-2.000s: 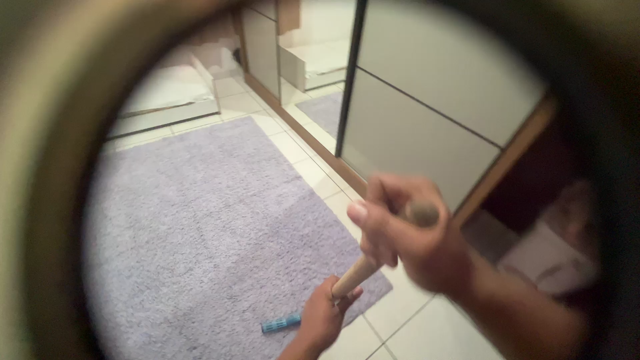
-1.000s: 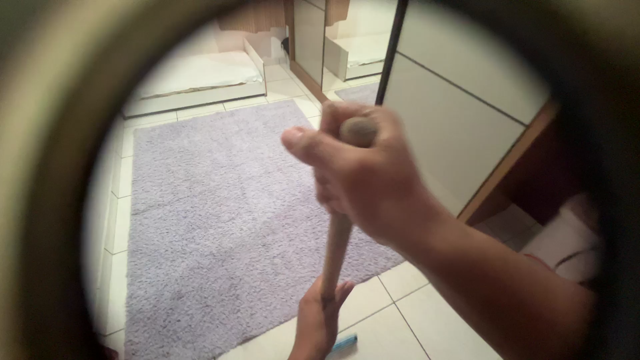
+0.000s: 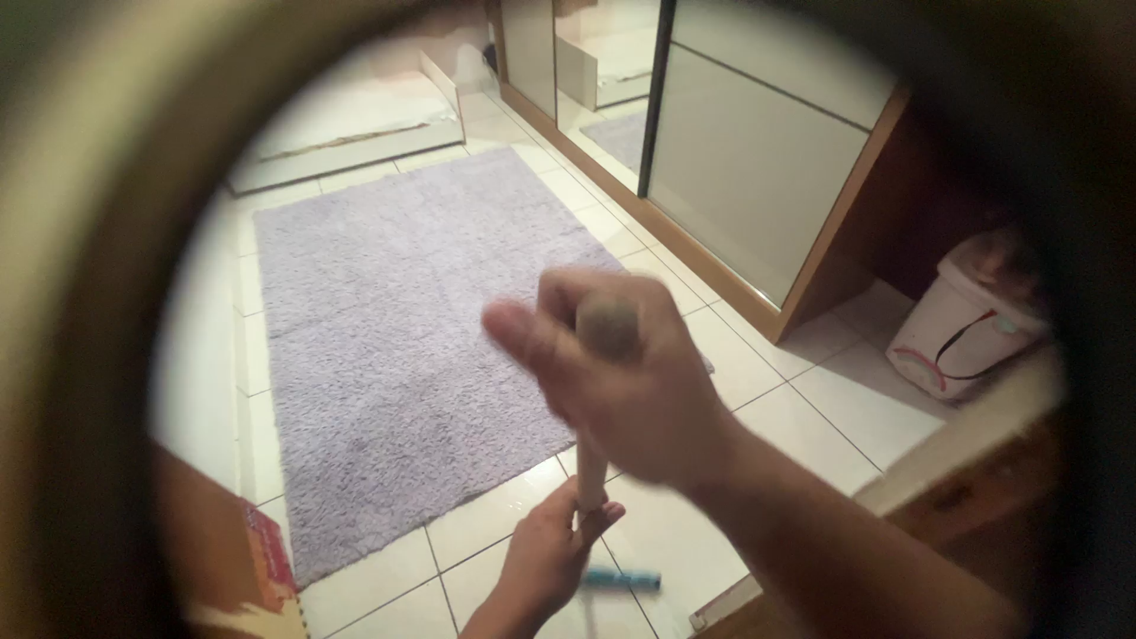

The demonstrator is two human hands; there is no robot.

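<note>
My right hand (image 3: pixel 630 382) is wrapped around the top of a wooden pole (image 3: pixel 593 470), whose rounded end points up toward the camera. Lower on the same pole, my left hand (image 3: pixel 550 541) grips it, with the thumb at its side. Below the hands a blue head (image 3: pixel 626 579), probably of a broom or floor squeegee, lies at the tiled floor, partly hidden by my left hand. It is blurred, so its exact kind cannot be told. A pale purple rug (image 3: pixel 408 328) lies beyond the hands.
A wardrobe with sliding doors (image 3: pixel 754 160) and a mirror panel stands along the right. A white bucket (image 3: pixel 963 328) with things in it is at the far right. A low white bed frame (image 3: pixel 364 151) is at the back. Wooden edges stand at lower left and lower right.
The blue head has moved from over the rug to the tiles in front of it. The view has shifted back, showing more floor, the bucket and the wooden edges.
</note>
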